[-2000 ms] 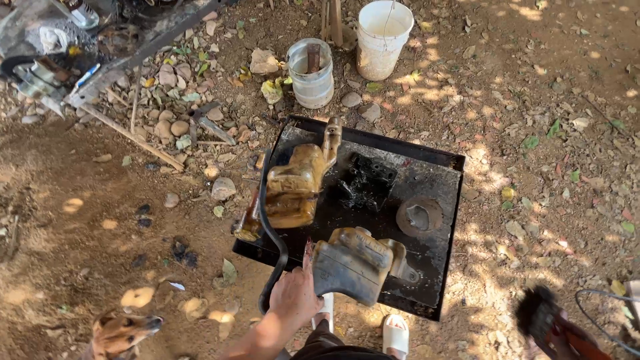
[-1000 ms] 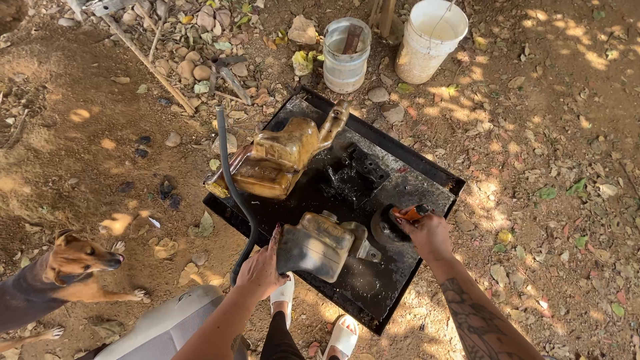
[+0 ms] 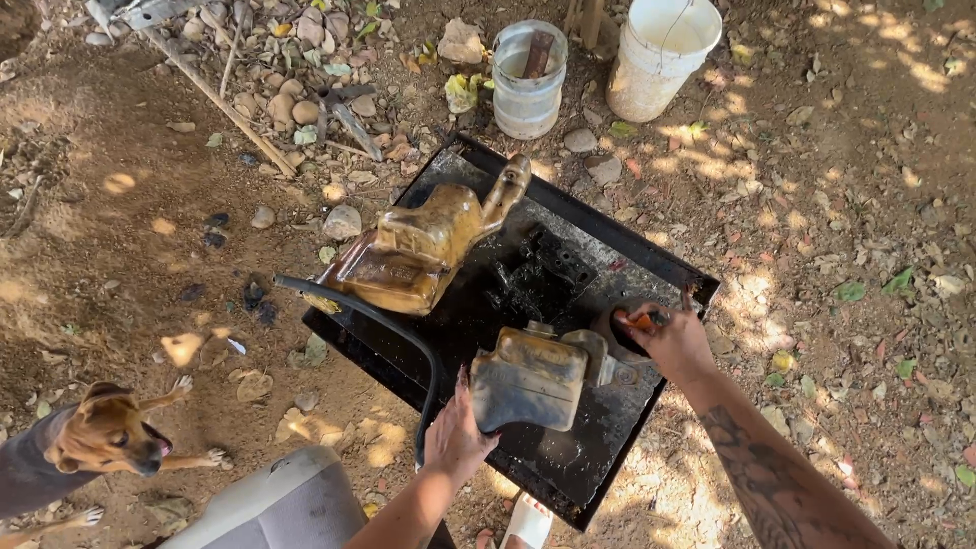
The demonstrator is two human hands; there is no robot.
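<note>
My left hand grips the lower left side of a stained plastic reservoir tank with a metal bracket on its right. In my right hand is an orange-handled brush, its head down in a round dark container; the bristles are hidden. Both tank and container are on a black metal tray. A larger amber plastic tank with a tubular neck lies at the tray's upper left. A black rubber hose curves over the tray's left edge to beside my left hand. Dark wet residue covers the tray's middle.
Beyond the tray stand a clear plastic bucket with an object in it and a white bucket. A dog lies at the lower left, near a grey seat. Stones and a long stick lie at the upper left.
My right hand has come in from the right with the orange-handled brush and reached the round container. My left hand remains at the smaller tank. The dog shows more fully than two seconds ago.
</note>
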